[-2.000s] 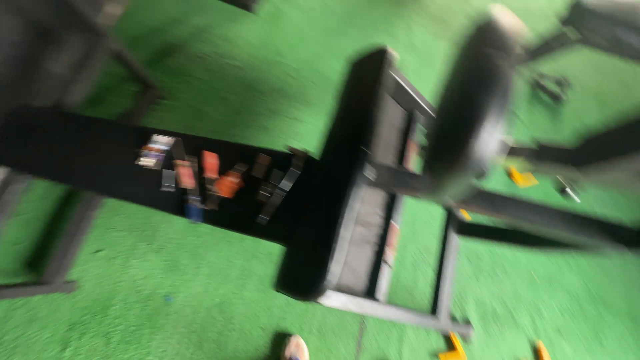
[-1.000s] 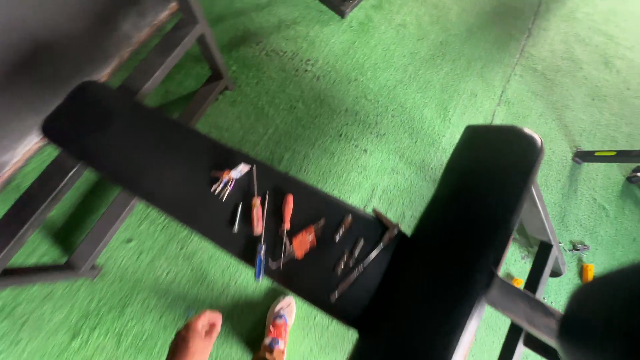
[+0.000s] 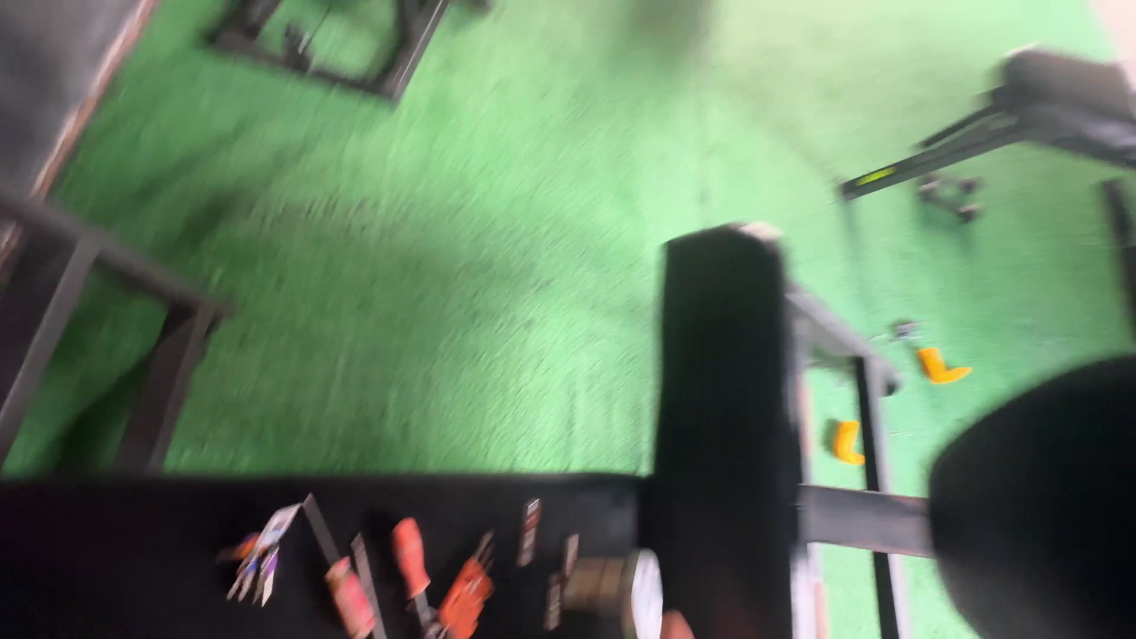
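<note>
A small patch of skin (image 3: 676,627), probably my right hand, shows at the bottom edge; its fingers are hidden. Beside it is a blurred round thing (image 3: 612,589) with a pale face and brownish side; whether it is held cannot be told. My left hand is out of view. On the black padded bench (image 3: 115,541) lie a screwdriver with a reddish handle (image 3: 352,596), another with a red-orange handle (image 3: 410,546), an orange tool (image 3: 465,602), a narrow metal shaft (image 3: 366,568), a bunch of small metal pieces (image 3: 264,555) and a small dark bar (image 3: 529,532).
An upright black pad (image 3: 723,408) adjoins the bench's right end. A dark round pad (image 3: 1047,497) stands farther right, with yellow pieces (image 3: 941,366) on the green floor near the metal frame. Another metal frame (image 3: 169,382) is at left, and dark equipment (image 3: 1047,111) stands at upper right.
The view has shifted strongly. The hand seen at lower left one second ago is gone from there. Skin and a round thing now show near the bottom centre, over the bench's right part.
</note>
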